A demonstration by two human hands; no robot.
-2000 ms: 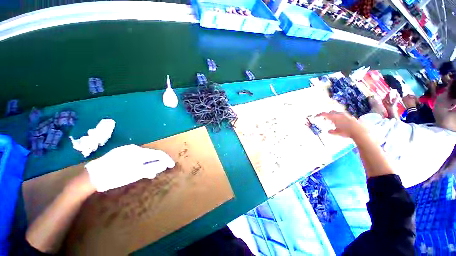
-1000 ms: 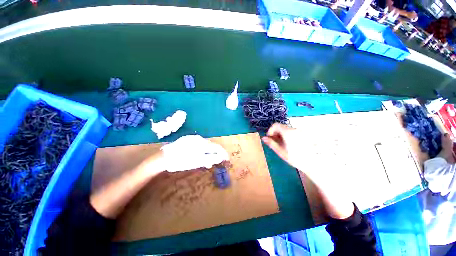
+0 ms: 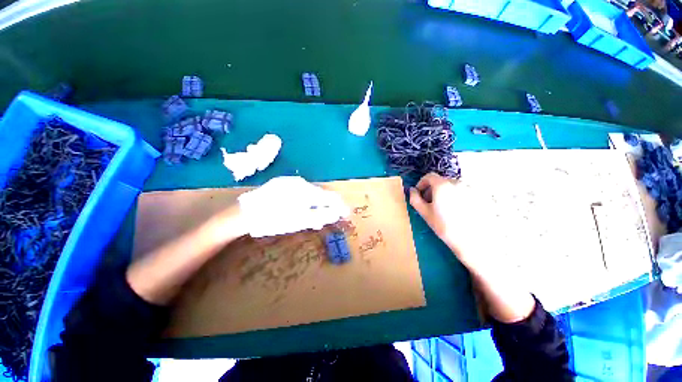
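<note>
My left hand, in a white glove, is over the cardboard pad. A blue-grey moulded piece sits on or just above the pad beside its fingertips; whether the fingers grip it cannot be told. My bare right hand is right of the pad, at the lower edge of the heap of black straps. Its thumb and fingers are curled together with a dark spot between them; I cannot tell whether it holds a strap.
A blue bin of black strips stands left. Piled pieces, a crumpled white tissue and a white nozzle bottle lie beyond the pad. A paler board is at right. Spaced pieces lie on the green conveyor.
The view has swung left, showing the blue bin. My right hand has come from over the paler board to the strap heap. The blue-grey piece now shows beside my left fingertips.
</note>
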